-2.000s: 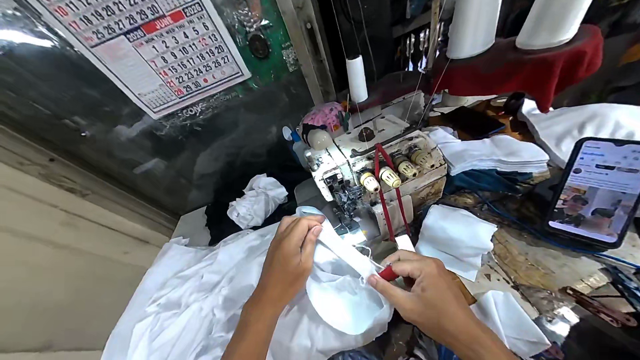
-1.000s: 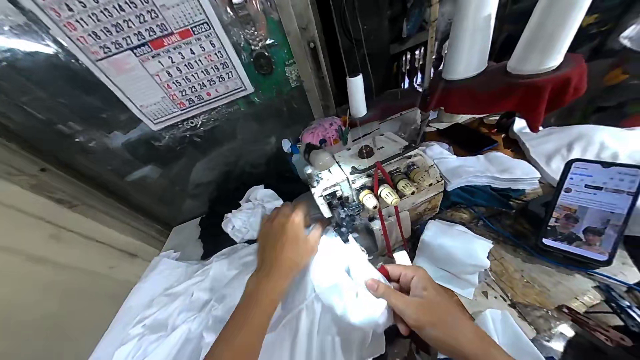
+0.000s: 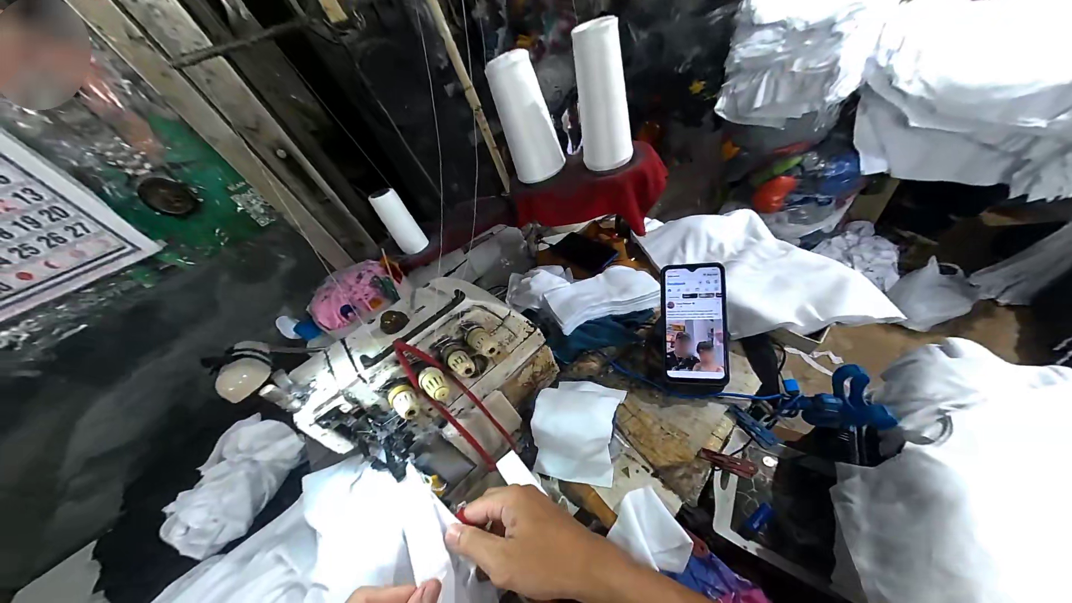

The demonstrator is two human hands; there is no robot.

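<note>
White cloth (image 3: 352, 528) lies bunched in front of an overlock sewing machine (image 3: 419, 360), its upper edge close to the needle area. My right hand (image 3: 528, 536) pinches the edge of this cloth between thumb and forefinger, with a small red object partly visible at the fingers. Only the fingertips of my left hand (image 3: 398, 593) show at the bottom edge, against the same cloth; the rest of that hand is out of frame. A red cord (image 3: 444, 402) loops over the machine's yellowish tension dials. A white strip (image 3: 519, 473) stands just above my right hand.
A lit smartphone (image 3: 694, 327) stands right of the machine, near a blue clamp (image 3: 850, 402). Thread cones (image 3: 603, 92) stand on a red cloth (image 3: 595, 188) behind. Folded white cloth (image 3: 603, 293), a loose white piece (image 3: 576, 431) and a large white heap (image 3: 963, 502) lie around the table.
The view has swung far to the right. My left hand, earlier on the cloth beside the needle area, is now mostly below the frame. My right hand still holds the cloth edge.
</note>
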